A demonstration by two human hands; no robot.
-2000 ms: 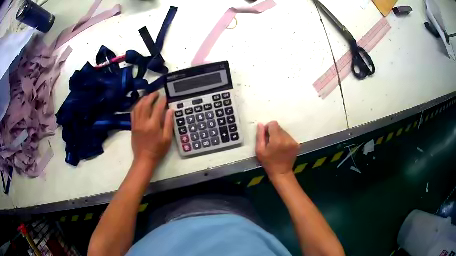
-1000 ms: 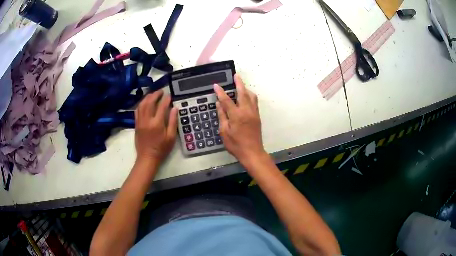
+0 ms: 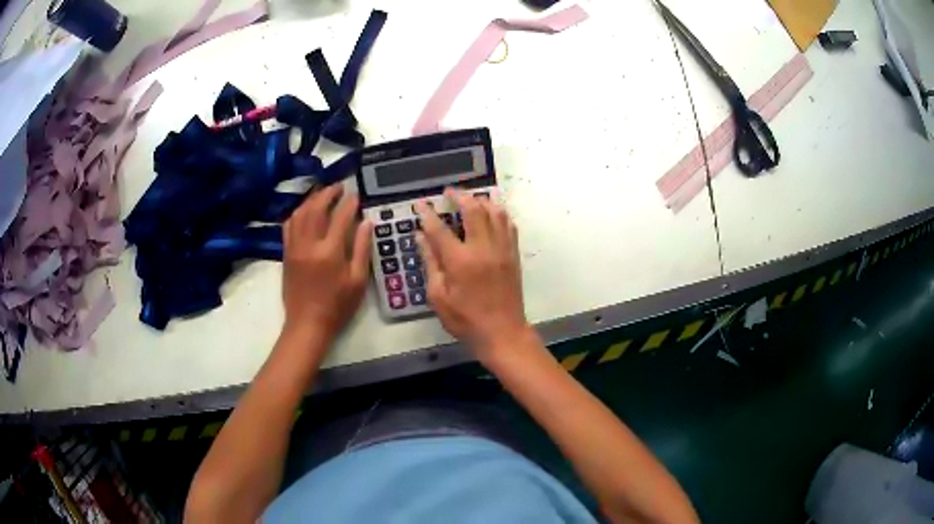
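A silver-grey calculator with a dark display panel lies on the white table near its front edge. My left hand rests at the calculator's left side, fingers pointing away from me, beside the navy strips. My right hand is over the calculator's keys with the fingers spread and bent, and it hides most of the right-hand keys. Whether the fingertips touch the keys cannot be told. Neither hand grips anything.
Navy fabric strips lie left, with a red pen on them. Beyond is a dusty-pink strip heap. Black-handled shears lie across a pink ruler. A white tub stands on the floor. The table edge curves before me.
My right hand has moved from the bare table right of the calculator onto its keys, then slightly left. My left hand stays beside the calculator. The whole view has shifted slightly.
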